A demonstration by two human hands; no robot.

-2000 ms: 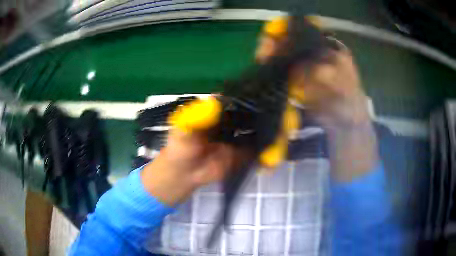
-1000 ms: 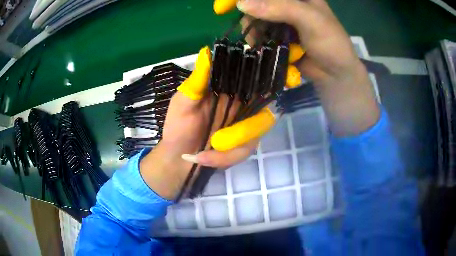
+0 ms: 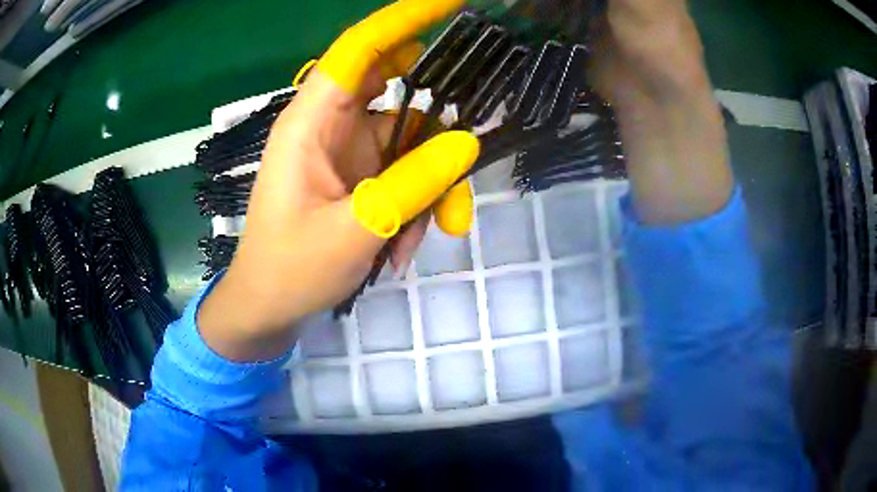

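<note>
A bundle of black straps (image 3: 500, 82) is spread above the white grid tray (image 3: 519, 360), its shiny-edged pieces side by side and some tails hanging down. My left hand (image 3: 327, 183), with yellow finger cots, grips the bundle's left side and lower tails between thumb and fingers. My right hand (image 3: 659, 77) is at the bundle's upper right, blurred; its fingers are mostly cut off or hidden, so its grip cannot be told. Fanned rows of straps (image 3: 236, 163) lie on the tray's left side, partly behind my left hand, and another fan (image 3: 572, 154) lies at its back right.
Strap piles (image 3: 115, 255) lie on the green bench at left. The green belt (image 3: 212, 67) runs behind a pale rail, with single straps (image 3: 43, 125) at its left. Layered trays (image 3: 87, 14) are at top left. A side stack of trays (image 3: 846, 211) stands at far right.
My left hand has turned and moved up and left, its thumb now across the straps' lower part. The bundle has gone from upright to slanted and fanned. My right hand has shifted slightly upward.
</note>
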